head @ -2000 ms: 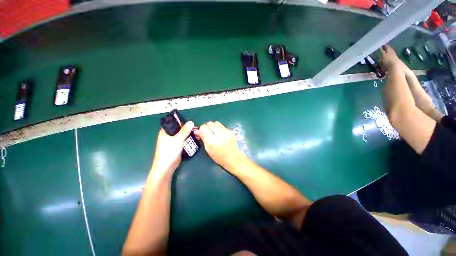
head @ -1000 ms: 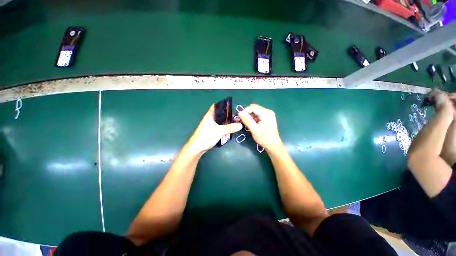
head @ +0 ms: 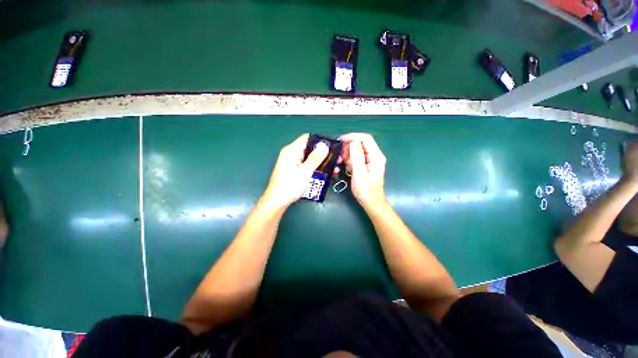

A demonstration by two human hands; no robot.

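A black mobile phone (head: 325, 170) with a pale keypad-like patch at its near end is held over the green bench. My left hand (head: 292, 170) grips it from the left, thumb on its face. My right hand (head: 364, 164) is at the phone's upper right edge, fingertips bunched close to it; whether they pinch something small cannot be seen. A white ring (head: 340, 186) lies on the bench between my hands, just right of the phone.
Beyond the speckled pale rail (head: 280, 105), black phones (head: 344, 64) lie on the green belt. A grey post (head: 559, 75) slants at the right. A heap of white rings (head: 570, 187) lies near a neighbour's arm (head: 601, 224). More rings (head: 27, 141) lie far left.
My left hand has turned the phone so its face shows more. My right hand has moved up to the phone's edge. Fewer rings show near my hands. The neighbour's hand has moved toward the right edge.
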